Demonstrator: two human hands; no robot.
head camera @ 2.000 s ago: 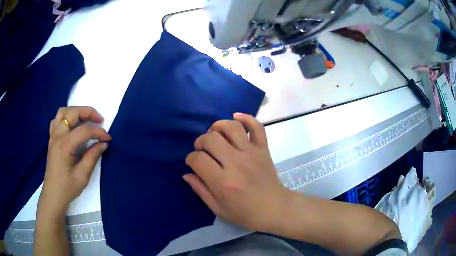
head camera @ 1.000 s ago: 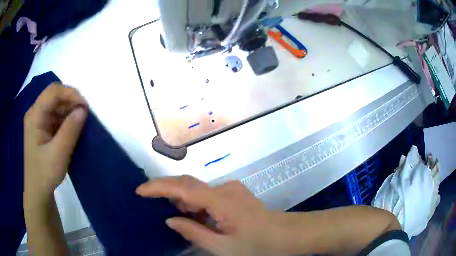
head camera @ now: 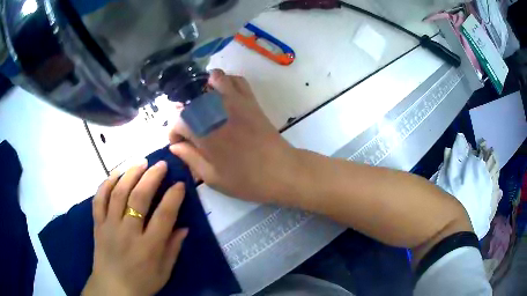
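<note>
A dark navy cut panel [head camera: 211,254] lies on the machine table below the sewing machine head [head camera: 110,52], its top end near the lit needle area. My left hand [head camera: 136,219], with a ring, lies flat on the panel, fingers slightly spread. My right hand [head camera: 231,139] is at the panel's top edge, thumb and fingers close together by the needle; the grey block [head camera: 204,114] covers part of it. Whether the right fingers pinch the cloth cannot be told. The needle and presser foot are not clearly visible.
Orange and blue snips [head camera: 266,47] lie behind my right hand. A dark red-handled tool [head camera: 309,4] and a long black-handled tool [head camera: 440,50] lie beyond. A ruler strip [head camera: 404,115] runs along the near edge. More navy cloth [head camera: 14,225] is at left, a white cloth bundle [head camera: 465,182] at right.
The view has moved closer to the machine head. The panel has gone from the left up to the needle area. My left hand now lies flat on it; my right hand has reached beside the grey block.
</note>
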